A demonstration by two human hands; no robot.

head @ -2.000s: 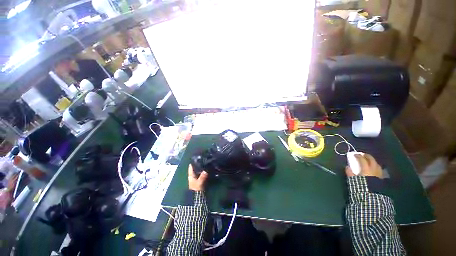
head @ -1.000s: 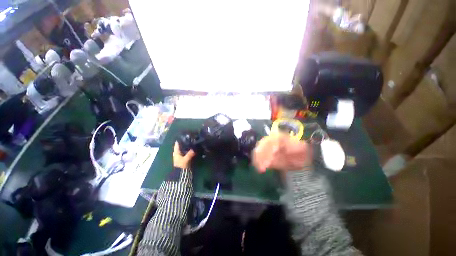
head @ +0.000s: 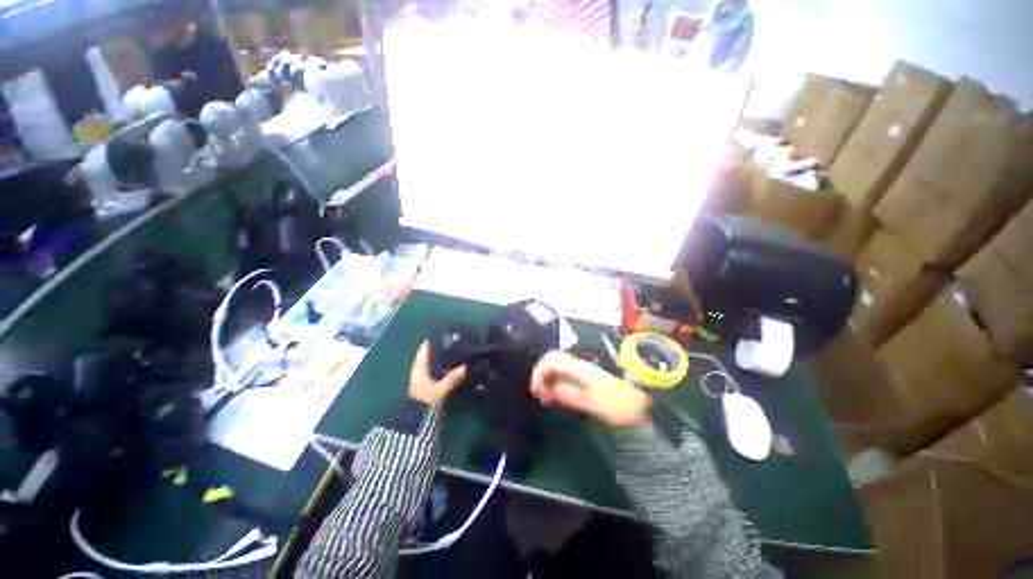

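Observation:
The black multi-lens security camera (head: 524,339) stands on the green bench top, with its foot toward the front edge and a white cable running off that edge. My left hand (head: 432,379) grips the side camera head at its left. My right hand (head: 589,388) is at the camera's right side and covers the right side head; its fingers are curled, and whether they grip it is hard to tell. The white mouse (head: 746,426) lies on the bench to the right, with no hand on it.
The glaring monitor (head: 555,136) stands behind the white keyboard (head: 515,283). A yellow ring (head: 654,360), red box (head: 657,312) and black label printer (head: 770,283) are at right. A white paper (head: 275,424) and cables lie left. Brown cartons (head: 906,147) are stacked at far right.
My right hand has left the mouse and moved left to the camera's right side. My left hand stays on the left side head. The head view has shifted and tilted.

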